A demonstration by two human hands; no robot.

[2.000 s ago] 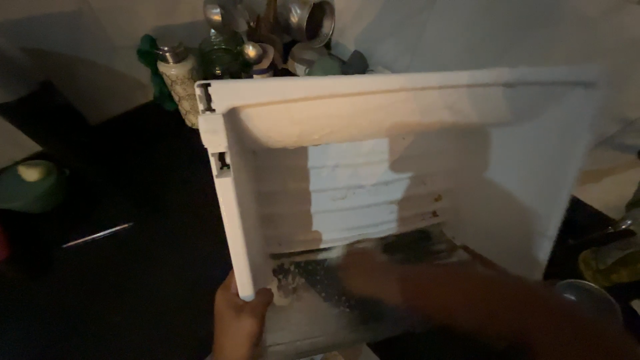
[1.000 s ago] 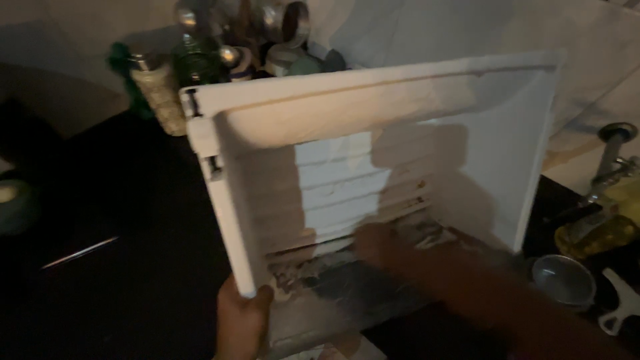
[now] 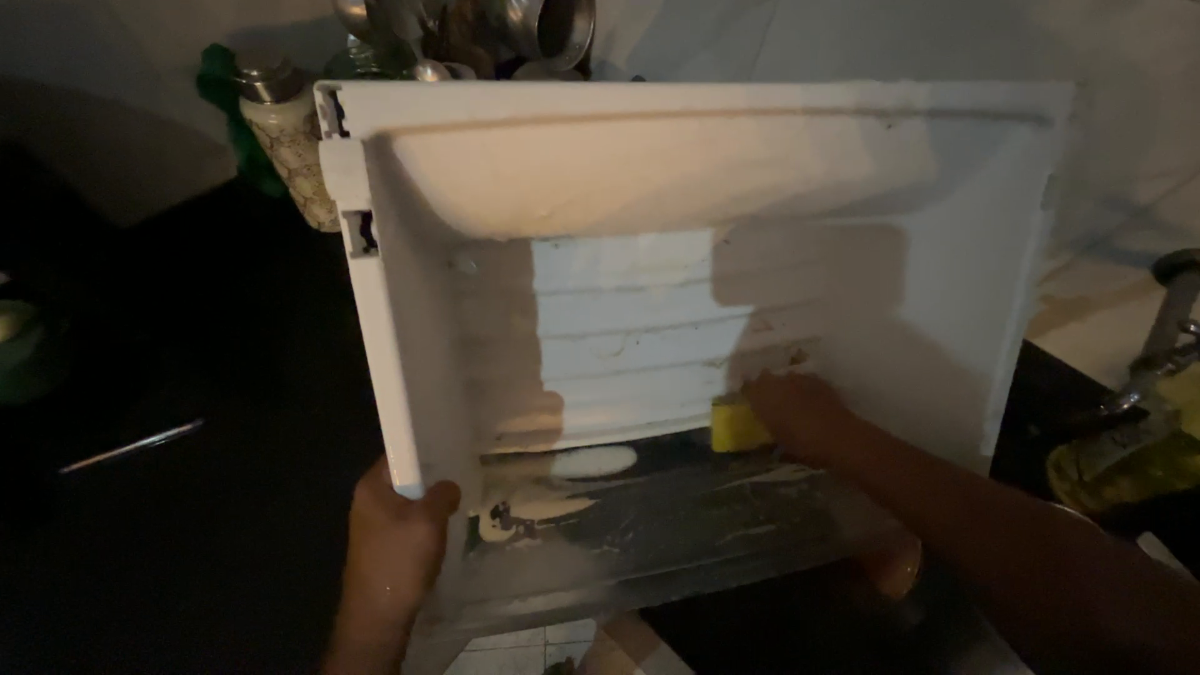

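A white plastic refrigerator drawer [image 3: 712,178] with a clear front panel [image 3: 694,525] stands tilted before me, its ribbed inside toward me. My left hand [image 3: 398,534] grips its lower left edge, thumb over the rim. Inside, at the lower right of the ribbed wall, my right hand [image 3: 797,412] holds a yellow sponge [image 3: 741,425]. Murky liquid with pale foam lies along the clear panel. Brown spots mark the ribbed wall just above my right hand.
A patterned jar [image 3: 291,141] and metal utensils [image 3: 553,28] stand behind the drawer. On the right are a metal tap [image 3: 1162,347] and a bottle of yellow liquid [image 3: 1111,464]. A thin shiny stick [image 3: 131,445] lies on the dark counter at left.
My right hand has moved within the drawer, and the yellow sponge now shows under it. The drawer is tilted differently, and its liquid has shifted. My left hand keeps its grip on the edge.
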